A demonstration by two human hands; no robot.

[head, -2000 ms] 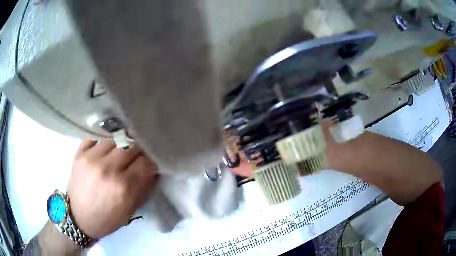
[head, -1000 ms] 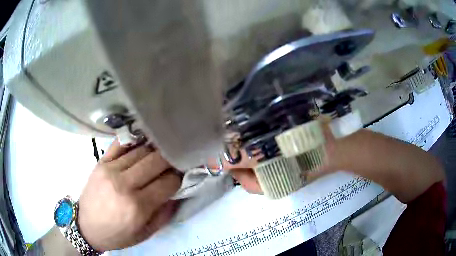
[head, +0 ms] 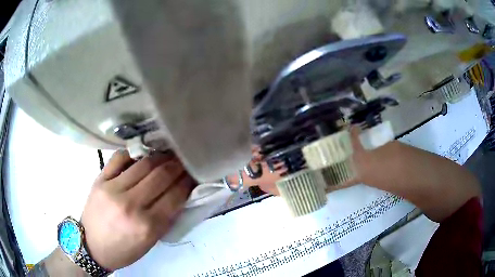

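Note:
A cream sewing machine head (head: 70,76) with a warning triangle fills the upper view. My left hand (head: 135,208), with a wristwatch, is under the head's left end. Its fingers are curled on a light garment panel (head: 190,216), and its fingertips are partly hidden by the head. My right hand (head: 266,176) lies behind the thread guides and ribbed tension knobs (head: 303,193); only parts of it show, and its grip is hidden. The presser foot and needle are hidden.
A printed rule (head: 325,238) runs along the front edge of the white table (head: 239,238). A blurred grey-brown shape (head: 190,81) hangs across the machine head. Yellow items (head: 477,70) are at the far right.
The light panel shows less between my hands and lies flatter. My left hand is slightly right of its position two seconds ago. My right forearm is nearly unchanged.

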